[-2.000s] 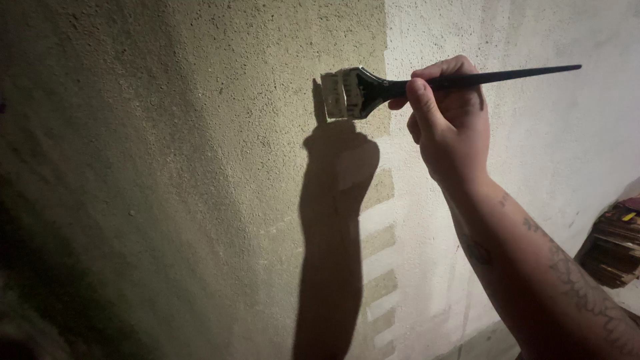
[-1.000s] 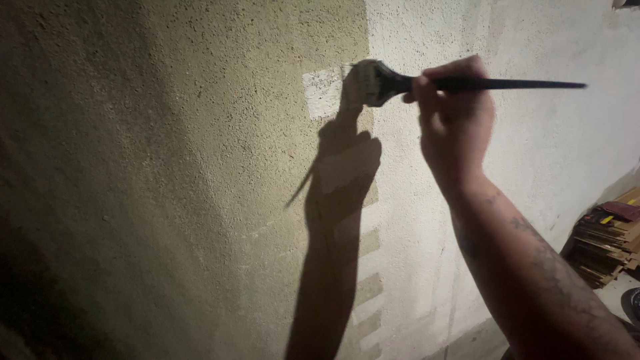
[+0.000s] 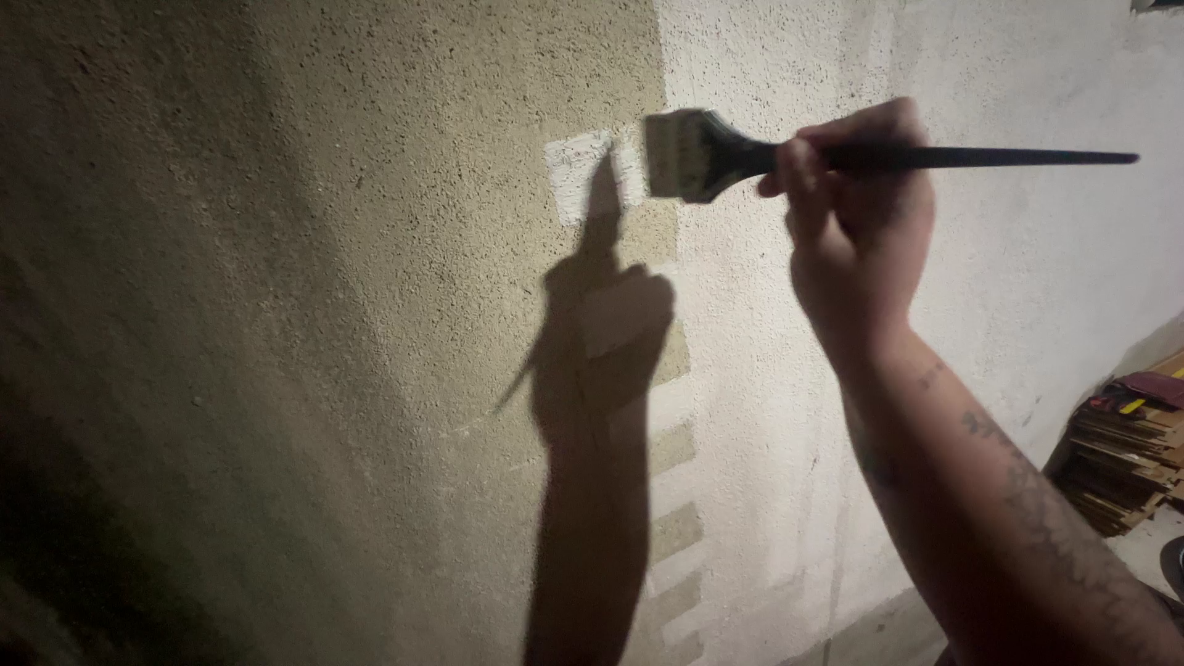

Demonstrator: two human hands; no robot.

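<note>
My right hand (image 3: pixel 860 194) grips a wide flat paintbrush (image 3: pixel 680 155) by its long black handle, which points right. The bristles look coated with pale paint and are at the right end of a short white paint strip (image 3: pixel 572 180); whether they touch the wall cannot be told. Rough beige wall (image 3: pixel 444 166) lies to the left, and a white-painted area (image 3: pixel 768 444) to the right. Several short white strips jut left from that area's edge lower down. The dark shadow of my hand and arm (image 3: pixel 592 481) falls across the beige part. My left hand is out of view.
At the lower right, a stack of thin wooden boards (image 3: pixel 1119 453) stands against the wall, with a dark red item and a black-and-yellow item (image 3: pixel 1130 405) on top. A dark round object (image 3: pixel 1173 560) shows at the right edge. The wall's base is visible at the bottom right.
A white strip now shows on the beige wall where the brush lay two seconds ago. My right hand has moved the brush rightward along it. The shadow has shifted with the hand.
</note>
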